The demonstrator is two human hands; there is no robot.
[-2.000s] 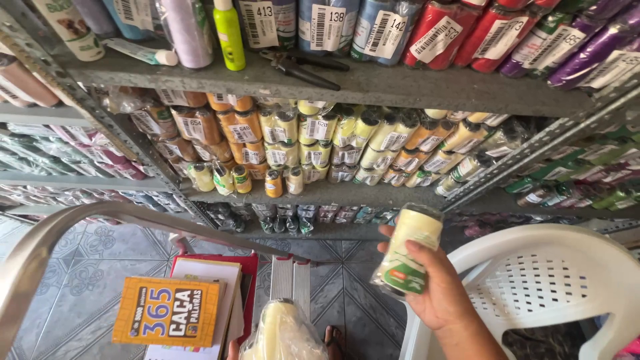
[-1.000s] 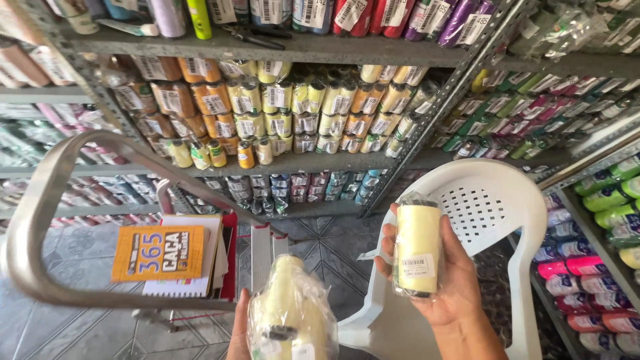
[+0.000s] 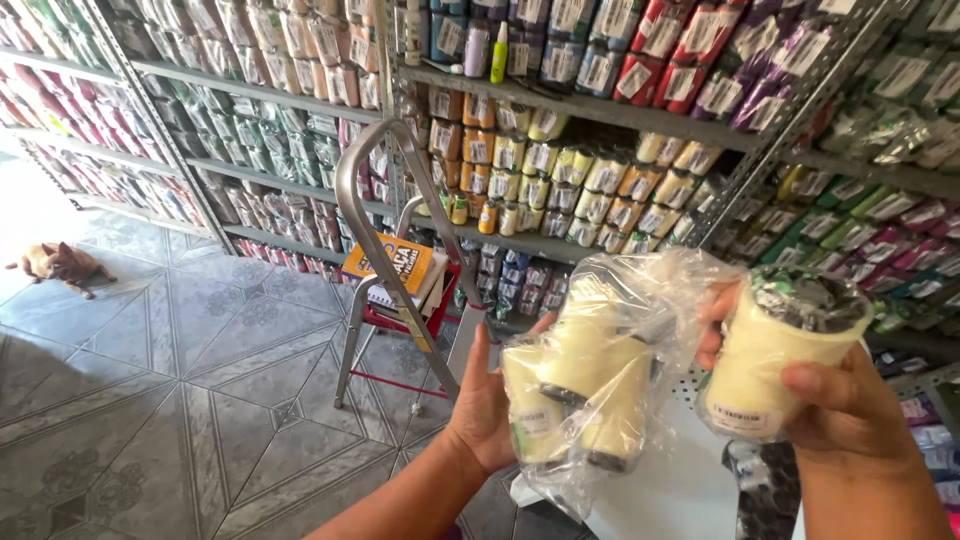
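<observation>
At the lower centre my left hand (image 3: 484, 405) supports a clear plastic bag (image 3: 667, 300) with several pale-yellow thread spools (image 3: 585, 330) inside, their ends dark. The palm is against the bag's left side; part of the grip is hidden behind it. My right hand (image 3: 832, 397) is closed around one larger-looking pale-yellow spool (image 3: 780, 360) in clear wrap, with a barcode label low on it and a dark upper end. The fingertips of this hand reach behind the spool, beside the bag's gathered plastic. Bag and single spool are side by side.
A metal step ladder (image 3: 382, 180) with books (image 3: 405, 262) on its red step stands left of my hands. Metal shelves (image 3: 570, 97) packed with wrapped spools line the back. A white plastic chair (image 3: 667, 465) is beneath the bag. A brown dog (image 3: 64, 264) lies on the tiled floor (image 3: 225, 420).
The view has swung left, bringing the dog into sight. The bag of spools is raised and now beside the single spool, whose dark end points up; one second ago they were farther apart.
</observation>
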